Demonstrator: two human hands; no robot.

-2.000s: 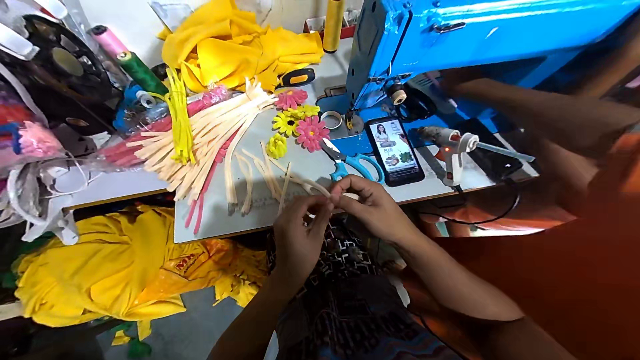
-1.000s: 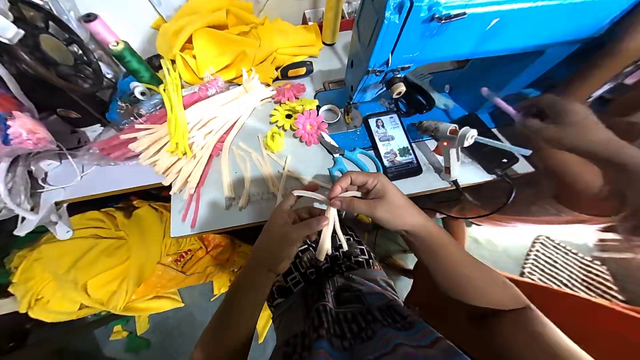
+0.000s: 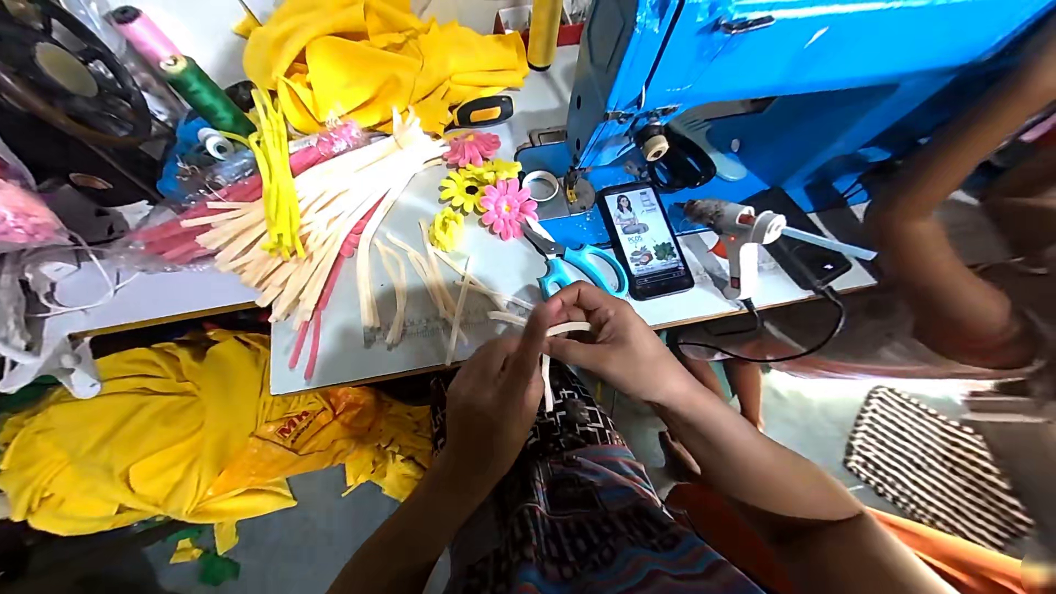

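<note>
Cream fabric strips (image 3: 569, 328) are pinched between my left hand (image 3: 499, 396) and my right hand (image 3: 615, 342), just over the table's front edge; one end hangs down above my lap. The fingers hide where the strips meet. Left of the hands, more loose cream strips (image 3: 396, 289) lie on the table beside a large cream bundle (image 3: 330, 206) with a yellow bundle (image 3: 276, 177) on top. Pink and yellow fabric flowers (image 3: 507, 208) sit behind them. Scissors with light blue handles (image 3: 590, 268) lie just beyond my right hand, next to a lit phone (image 3: 645, 239).
A blue sewing machine (image 3: 792, 49) stands at the back right. A glue gun (image 3: 738, 239) with a cable rests right of the phone. Yellow fabric is heaped on the table (image 3: 379, 58) and below it (image 3: 157, 429). Another person's arm (image 3: 949, 198) is at far right.
The cream strips that hung below my hands a second ago are now mostly hidden by my fingers. The other person's hand, holding a pinkish stick one second ago, has moved out of sight.
</note>
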